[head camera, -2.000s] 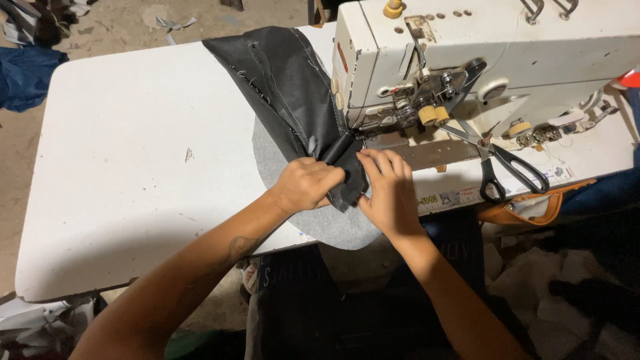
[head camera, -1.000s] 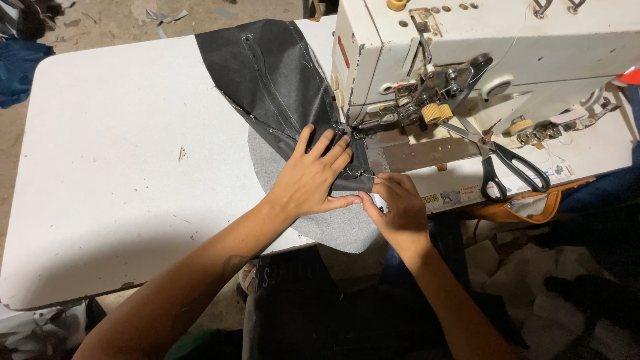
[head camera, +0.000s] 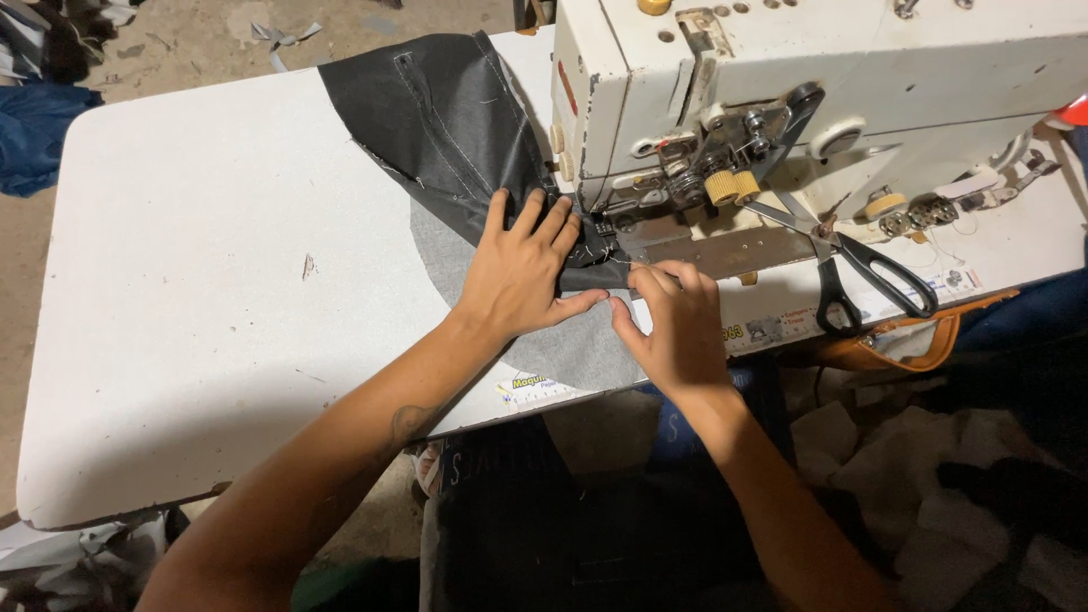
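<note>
Dark fabric with white seam stitching (head camera: 425, 127) runs up to the needle area of a white industrial sewing machine (head camera: 765, 76). My left hand (head camera: 523, 276) lies flat on it, fingers spread, just left of the presser foot. A rounded grey fabric piece (head camera: 586, 348) shows beneath both hands. My right hand (head camera: 676, 314) pinches the near edge of the dark fabric between thumb and fingers, in front of the presser foot; the exact contact is partly hidden. The thumbs almost meet.
Scissors with black handles (head camera: 875, 272) lie partly open on the machine bed, right of my right hand. The white table (head camera: 187, 255) extends left. An orange-trimmed pouch (head camera: 918, 344) hangs at the front edge. Fabric scraps (head camera: 285, 38) litter the floor.
The bunched dark fabric has been spread out flatter. My left hand has gone from gripping it to lying spread on top, further up; my right hand has moved slightly lower and right.
</note>
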